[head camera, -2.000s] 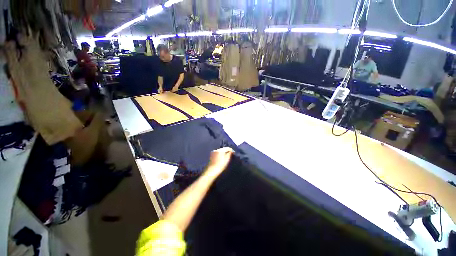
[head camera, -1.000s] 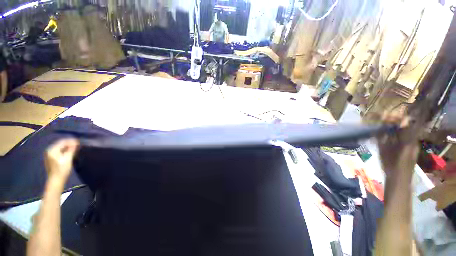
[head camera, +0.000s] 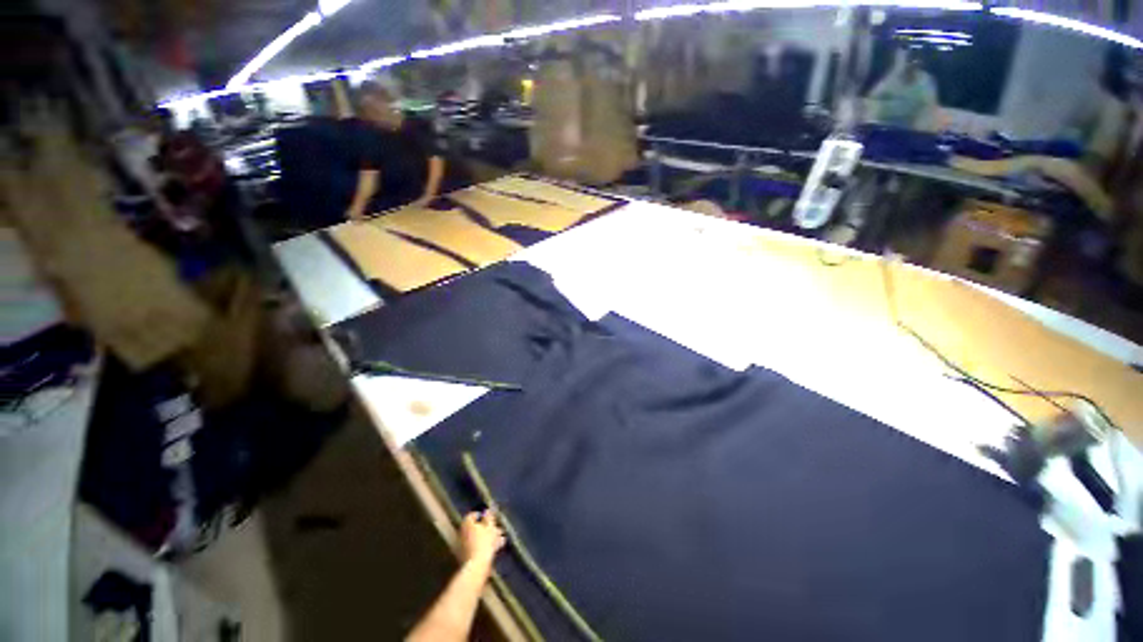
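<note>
A large dark cloth lies over the near part of the cutting table, with soft folds towards its far end. Yellow-green selvedge lines run along its left side, near the table edge. My left hand is at this edge, its fingers closed on the cloth beside the selvedge; the hand is small and slightly blurred. My right hand is out of the picture.
Tan patterns lie at the table's far end, where a person in dark clothes leans over. A blurred cutter with a cord is at the right. A white power socket hangs above the table.
The cloth, lifted between both hands one second ago, now lies down over the table. My left hand has moved to its left edge. My right hand has left the picture. The view has turned left.
</note>
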